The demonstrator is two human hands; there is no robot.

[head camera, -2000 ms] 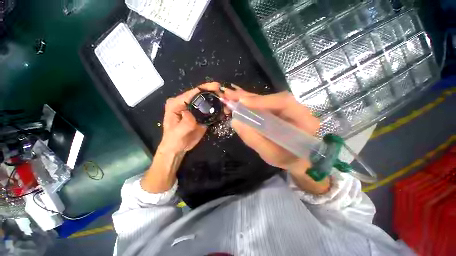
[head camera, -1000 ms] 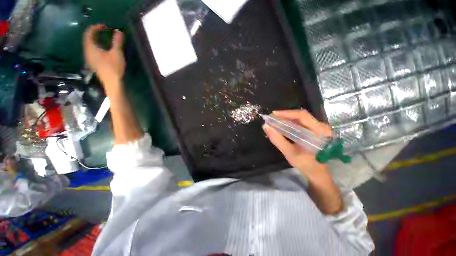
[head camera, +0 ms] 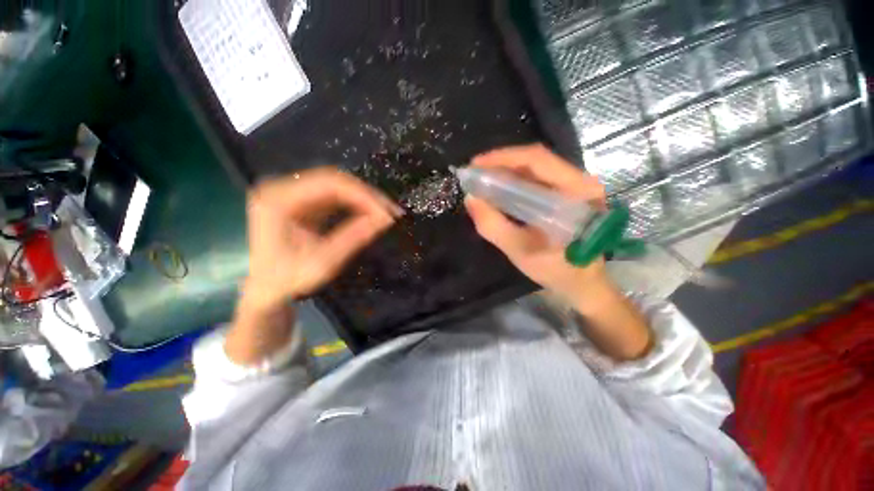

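Observation:
My right hand [head camera: 546, 206] is shut on the dispensing syringe [head camera: 525, 203], a clear barrel with a green cap [head camera: 599, 235]. Its tip points left at the right edge of a heap of tiny silvery parts [head camera: 431, 195]. The heap lies on the black tray [head camera: 383, 278], with more specks scattered beyond it. My left hand [head camera: 311, 230] is over the tray's left side, blurred. Its thumb and forefinger nearly meet just left of the heap. I cannot tell if something tiny is between them. No round black unit shows in either hand.
A white card [head camera: 244, 62] lies on the tray's far left. A clear blister tray [head camera: 709, 125] is to the right. A small dark piece [head camera: 120, 65] sits on the green bench at left. Red trays [head camera: 810, 384] stand at lower right.
The round black unit has left my left hand. That hand went out over the left bench, then came back over the tray with its fingertips closer together. The syringe stays in my right hand.

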